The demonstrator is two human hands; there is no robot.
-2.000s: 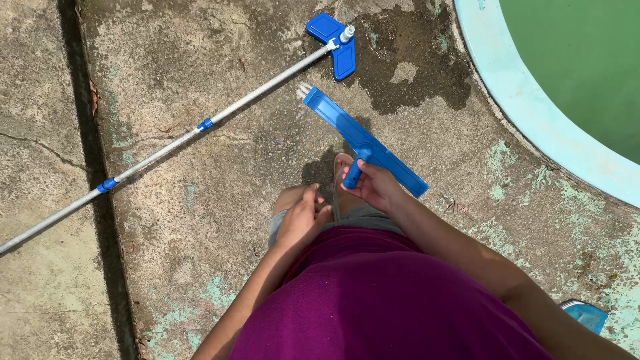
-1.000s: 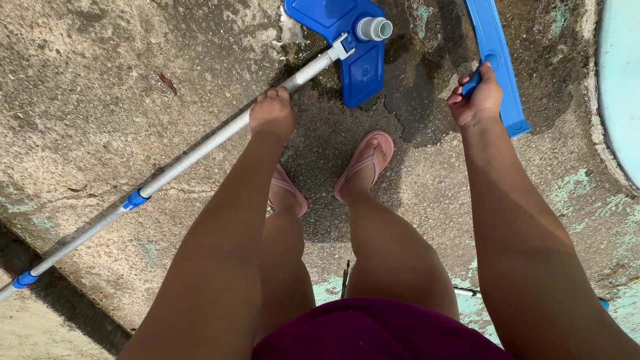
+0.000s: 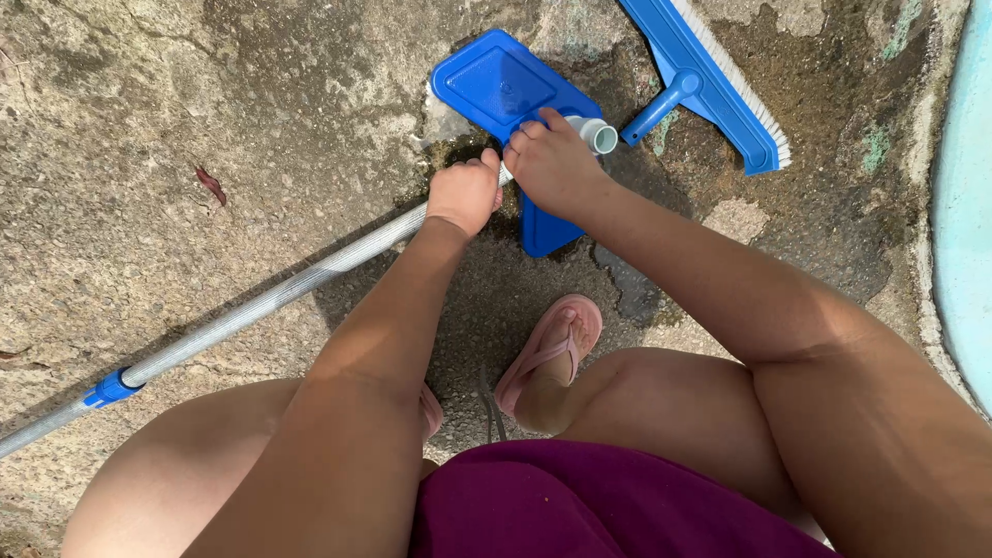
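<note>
My left hand [image 3: 466, 190] is closed around the upper end of a ribbed aluminium telescopic pole [image 3: 287, 293], just below a blue plastic pool vacuum head [image 3: 500, 81]. Right beside it, my right hand [image 3: 552, 164] grips the joint where the pole meets the vacuum head; the fingers hide that joint. A pale hose connector [image 3: 601, 138] sticks out of the head past my right hand. To the right, a blue pool brush [image 3: 717, 97] with white bristles lies on the ground, untouched, its socket handle pointing down and left.
Rough concrete [image 3: 116, 256], wet around the vacuum head, surrounds my feet in pink flip-flops [image 3: 550, 353]. The pale blue pool edge [image 3: 965, 201] runs along the right side. A blue locking collar [image 3: 112, 387] sits on the pole at lower left, and a dry leaf [image 3: 211, 186] lies above it.
My right hand has let go of the blue brush, which now lies on the ground, and has moved left onto the pole joint. My left hand has slid up the pole. The view is closer.
</note>
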